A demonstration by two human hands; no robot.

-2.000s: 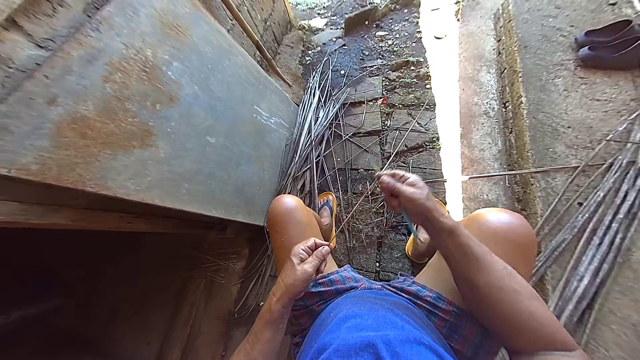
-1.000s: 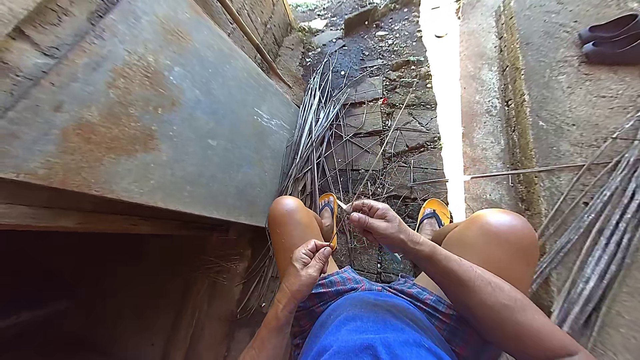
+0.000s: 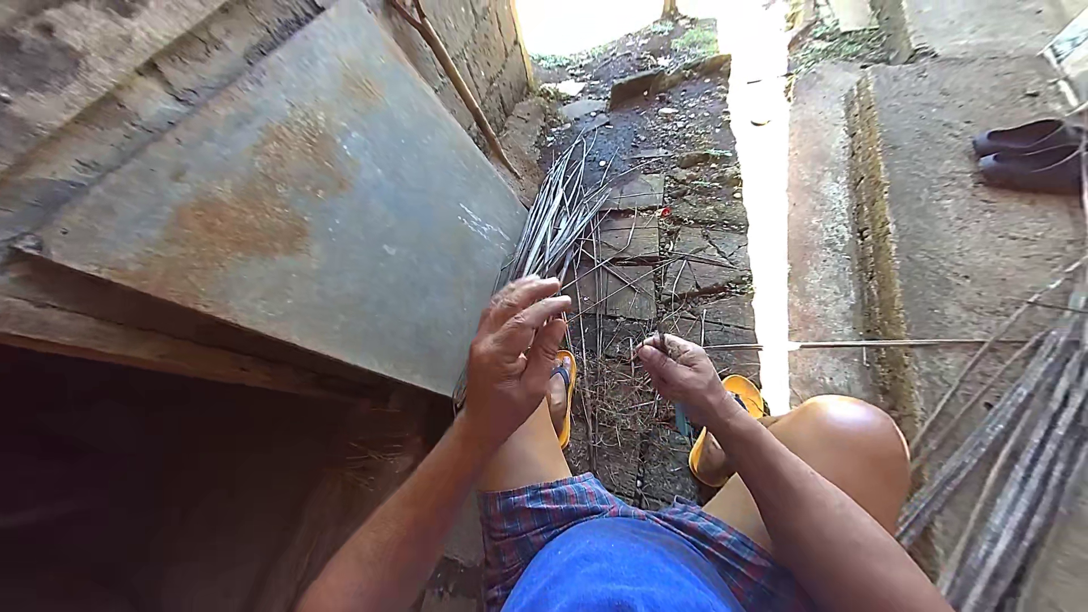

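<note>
My left hand (image 3: 516, 353) is raised with its fingers apart and nothing in it, over the left foot's sandal (image 3: 565, 399). To its right, my right hand (image 3: 682, 371) is closed on something thin, perhaps the end of a stick, with a bluish-green piece just below the palm; what that piece is cannot be told. Past the left hand, a bundle of thin stripped sticks (image 3: 557, 212) lies on the paving beside the metal sheet. More loose thin sticks (image 3: 620, 289) are scattered over the bricks between the feet.
A rusty metal sheet (image 3: 365, 212) leans at the left. Thicker grey stalks (image 3: 1011, 433) lie at the right, and one long thin stalk (image 3: 901, 342) crosses the concrete ledge. Dark shoes (image 3: 1030, 157) stand at the upper right. A wooden stick (image 3: 459, 81) leans on the block wall.
My left hand has risen forward from near the lap, and its fingers have spread. The right hand has moved to the right, away from between the knees.
</note>
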